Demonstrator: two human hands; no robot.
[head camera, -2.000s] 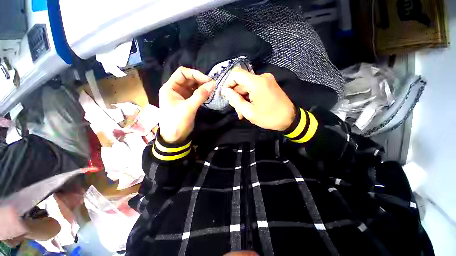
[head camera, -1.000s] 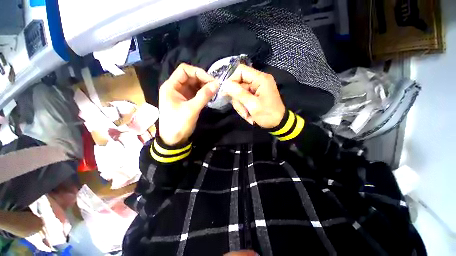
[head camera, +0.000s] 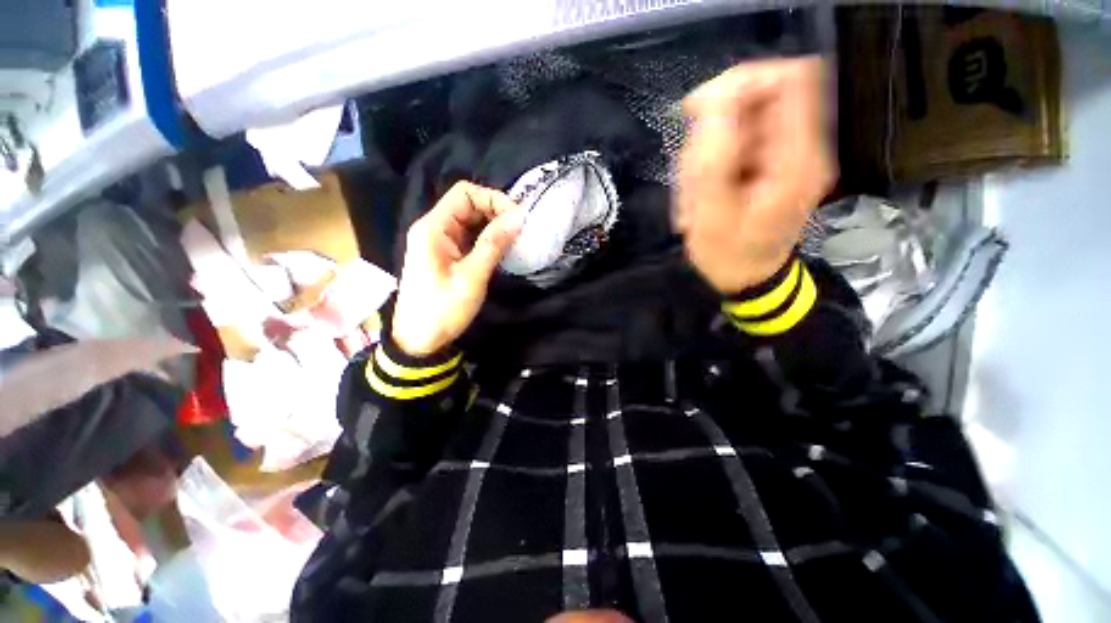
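A small round garment section (head camera: 563, 219), pale grey-white inside with a black-and-white flecked rim, lies over bunched black fabric (head camera: 573, 116). My left hand (head camera: 453, 262) pinches its left edge between thumb and fingertips. My right hand (head camera: 753, 170) is raised to the right, away from the piece, and blurred. Its fingers look curled, but I cannot tell whether anything is in them. A speckled black-and-white panel (head camera: 652, 104) lies behind, partly hidden by my right hand.
A white table edge (head camera: 402, 61) runs across the top. At left are a cardboard box (head camera: 299, 219) with pink and white cloth pieces (head camera: 286, 383), and a person's arm (head camera: 43, 548). At right are a brown printed carton (head camera: 975, 91) and pale scraps (head camera: 871, 250).
My right hand has let go of the round piece and moved up and right. The piece's pale inside is now more exposed. My left hand still pinches its edge.
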